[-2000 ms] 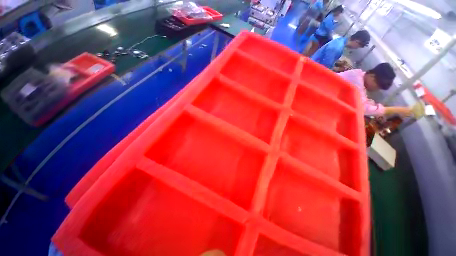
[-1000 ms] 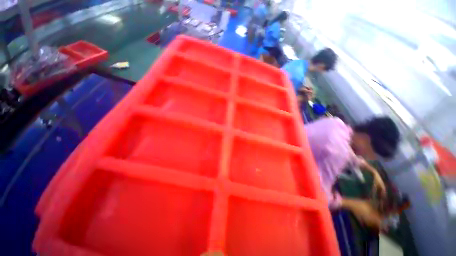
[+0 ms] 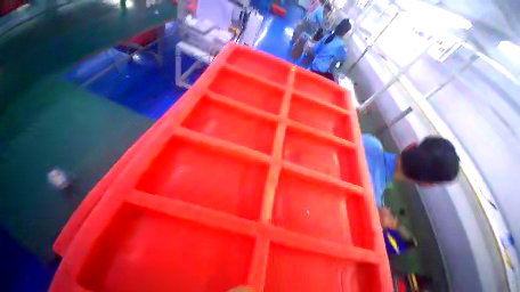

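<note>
A stack of red divided trays (image 3: 273, 171) fills the middle of the view and runs out of the bottom edge. The top tray shows two rows of shallow pockets with nothing in them. The edge of at least one more tray shows under it on the left side. The stack is tilted, its far end pointing up and slightly right. A small skin-coloured patch shows at the bottom edge, too little to tell what it is. Neither of my hands can be made out; the near end of the stack is cut off.
A person in blue (image 3: 430, 159) sits close on the right, bent over a bench. Further people in blue (image 3: 330, 51) are ahead along the line. A green surface (image 3: 85, 125) lies on the left with a small pale object (image 3: 58, 178). A white stand (image 3: 196, 43) is beyond the stack.
The view has moved forward along the line. The person in pink and the left bench's red trays have gone out of view. The person in blue is nearer. The stack stays in front of me.
</note>
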